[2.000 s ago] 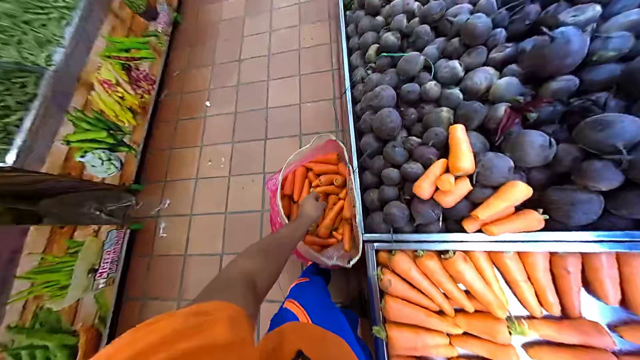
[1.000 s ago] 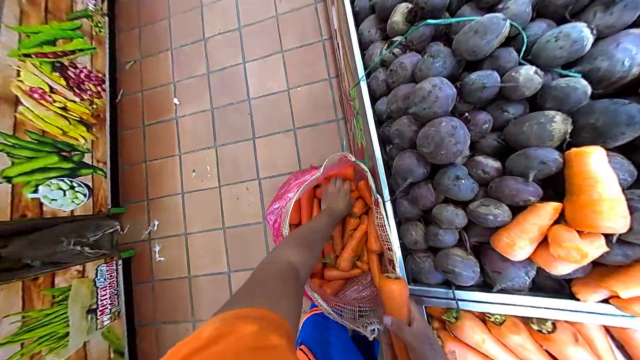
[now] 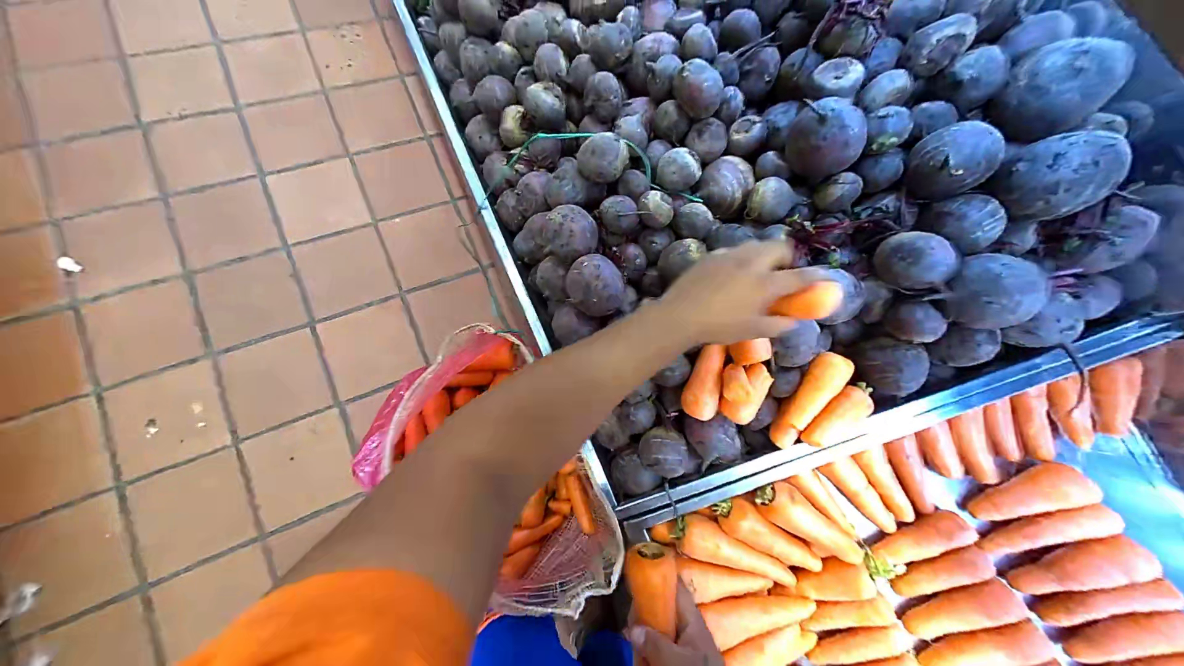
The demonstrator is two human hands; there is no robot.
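My left hand (image 3: 735,291), slightly blurred, reaches over the heap of beetroots (image 3: 592,222) with a carrot (image 3: 807,301) in its fingers. Below it, several carrots and carrot pieces (image 3: 740,393) lie on the beetroots. At the bottom, my right hand (image 3: 680,634) is closed around an upright carrot (image 3: 652,587), beside the rows of carrots (image 3: 777,592). The mesh sack of carrots (image 3: 606,546) stands on the floor against the display's side; my left forearm covers its middle.
A metal edge (image 3: 888,421) divides the beetroots from the carrot rows. The display's left metal rim (image 3: 481,199) runs beside the tiled floor (image 3: 231,277). A thin green string (image 3: 564,136) lies across the beetroots. Small debris (image 3: 68,265) dots the tiles.
My left hand has come out of the sack and over the beetroots, now with a carrot. My right hand came into view one second ago, holding a carrot, and still holds one. The view has swung right.
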